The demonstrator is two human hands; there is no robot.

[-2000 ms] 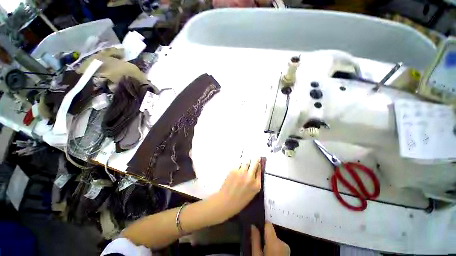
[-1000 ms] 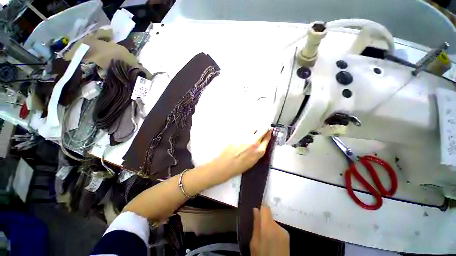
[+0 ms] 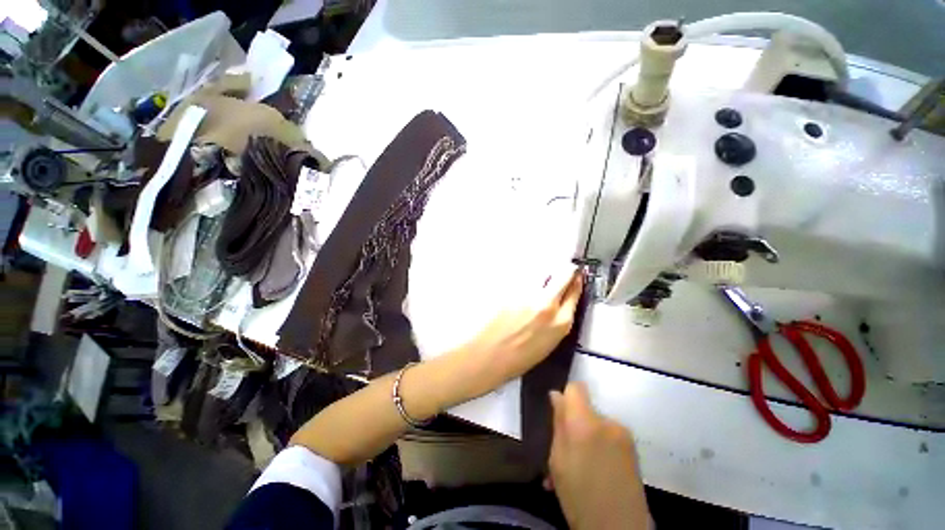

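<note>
A dark brown fabric band (image 3: 549,395) runs from the presser foot (image 3: 589,271) of the white sewing machine (image 3: 767,197) down over the table's front edge. My left hand (image 3: 534,329) lies flat on the band's upper part, fingertips close to the presser foot. My right hand (image 3: 594,445) grips the band's right edge lower down, near the table edge; its fingers are partly hidden. A stack of brown bands (image 3: 368,248) with frayed thread edges lies flat left of the machine.
Red-handled scissors (image 3: 793,362) lie under the machine arm. A dark cloth bundle (image 3: 259,212) with a white tag (image 3: 310,190) and beige scraps (image 3: 233,129) are heaped at left. A cream post (image 3: 656,78) stands on the machine head. More cloth hangs below the left table edge.
Since two seconds ago, my left hand and the band have moved up to the presser foot. My right hand has moved slightly up along the band. The view has shifted closer.
</note>
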